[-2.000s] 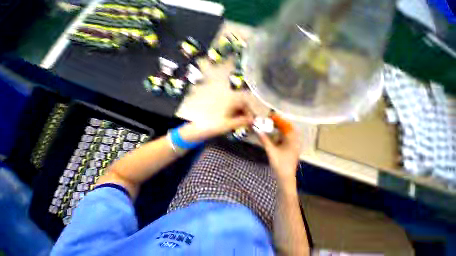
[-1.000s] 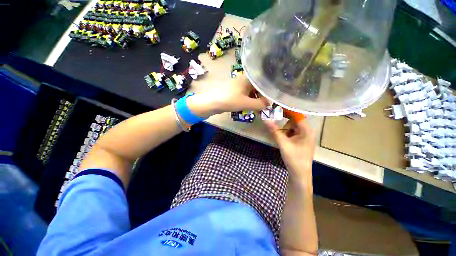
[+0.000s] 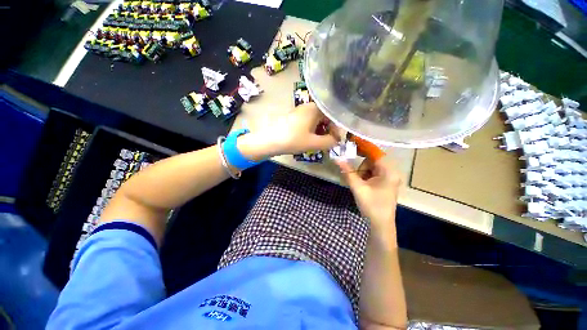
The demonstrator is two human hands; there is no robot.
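Observation:
My right hand is closed around the orange grip of a soldering iron, and its fingertips also touch a white plug housing. The iron's tip is hard to make out. My left hand is at the housing's left side with fingertips pinched together; what they hold is too small to tell. A circuit board lies just left of the housing, below my left fingers. The clear fume hood hangs right above both hands.
Rows of circuit boards lie on a black mat. Boards with white housings lie nearer. White housings fill brown cardboard at right. A black tray with rows is at lower left, a carton below the bench.
The view has steadied and shifted since the earliest frame. In the last second my hands have stayed at the same spot, and the orange grip now shows more and is tilted differently.

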